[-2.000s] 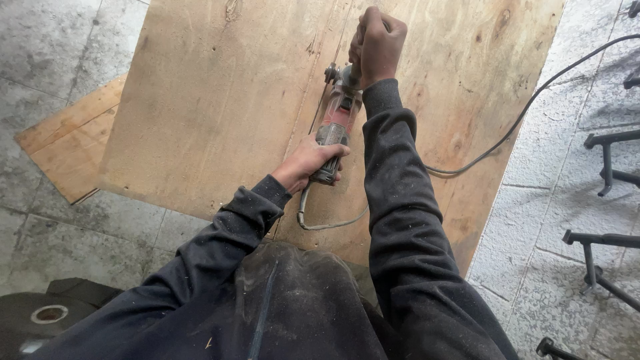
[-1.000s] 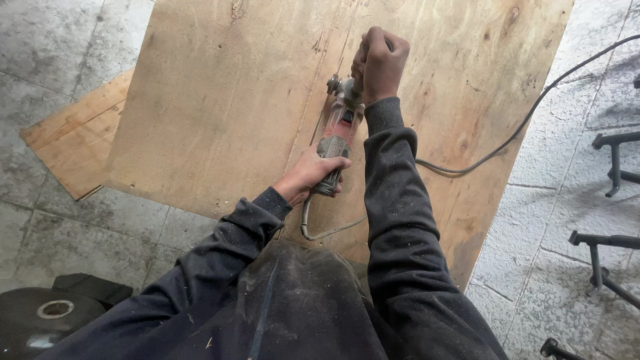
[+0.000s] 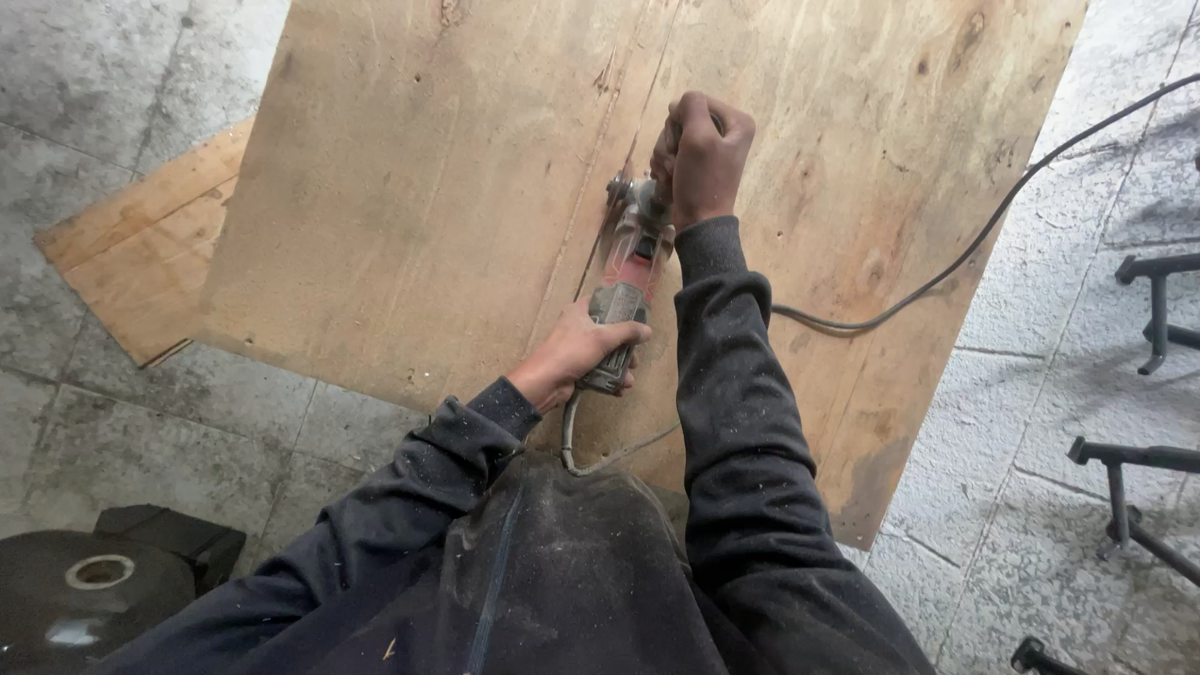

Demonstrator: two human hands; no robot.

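Observation:
A red and grey angle grinder (image 3: pixel 630 272) is held over a large plywood sheet (image 3: pixel 412 187), its head pointing away from me. My left hand (image 3: pixel 586 352) wraps the rear of its body, thumb on top. At the head end my right hand (image 3: pixel 703 155) is closed in a fist around a side handle, most of which the fingers hide. The disc is hard to make out beside the head. A thin dark line (image 3: pixel 652 80) in the plywood runs on from the tool, away from me. The grinder's cord (image 3: pixel 568 441) leaves its rear end and loops near my lap.
A dark cable (image 3: pixel 900 305) crosses the sheet's right side and runs onto the tiled floor. A smaller wooden board (image 3: pixel 141 253) lies partly beneath the sheet at left. Black metal legs (image 3: pixel 1158 272) stand at right. A dark round object with a central hole (image 3: pixel 56 600) is at lower left.
My right hand and the grinder's head have shifted slightly toward me along the plywood. Both hands have kept their hold.

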